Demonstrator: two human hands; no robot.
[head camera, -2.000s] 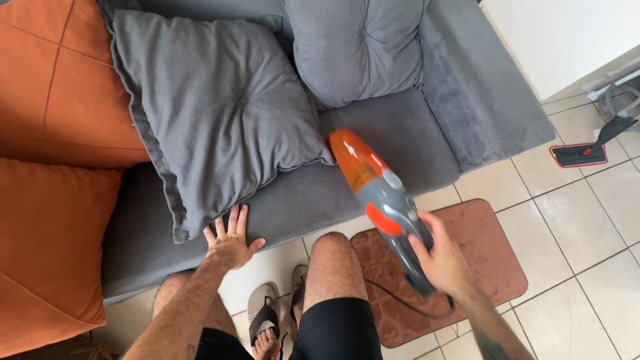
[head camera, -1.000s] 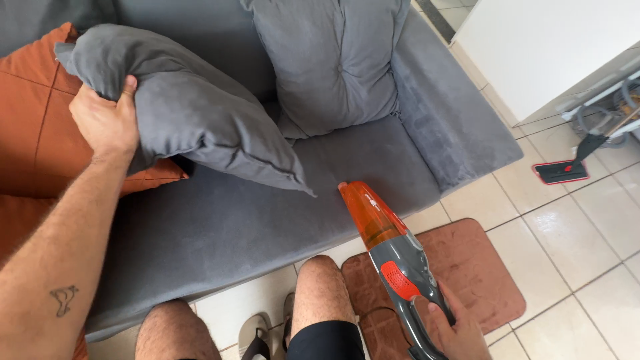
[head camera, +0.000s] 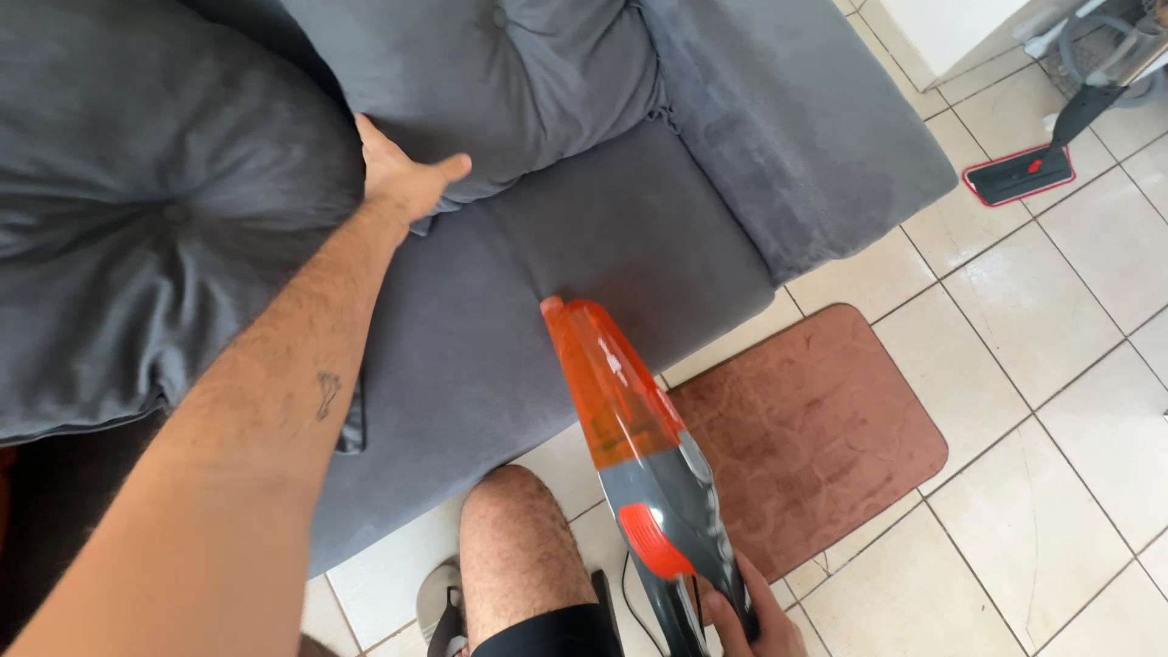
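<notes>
My right hand (head camera: 753, 616) grips the handle of an orange and grey handheld vacuum cleaner (head camera: 639, 465) at the lower middle. Its nozzle tip is at the seat of a grey sofa (head camera: 465, 338); whether it touches the fabric I cannot tell. My left hand (head camera: 406, 178) reaches to the inner side of a large grey tufted cushion (head camera: 173, 119), thumb apart, with part of the fingers hidden at the cushion's edge. Beside that hand, a second grey cushion (head camera: 511, 82) leans on the sofa back.
A brown mat (head camera: 812, 438) lies on the tiled floor in front of the sofa. The sofa's armrest (head camera: 812, 128) is at upper right, with a flat mop head (head camera: 1020, 175) beyond it. A thin black cord (head camera: 630, 593) hangs near my knee (head camera: 516, 538).
The left hand has let go of the raised cushion's top and is now at its inner side, nearer the second cushion. The grey cushion now sits farther left. The vacuum stays in my right hand.
</notes>
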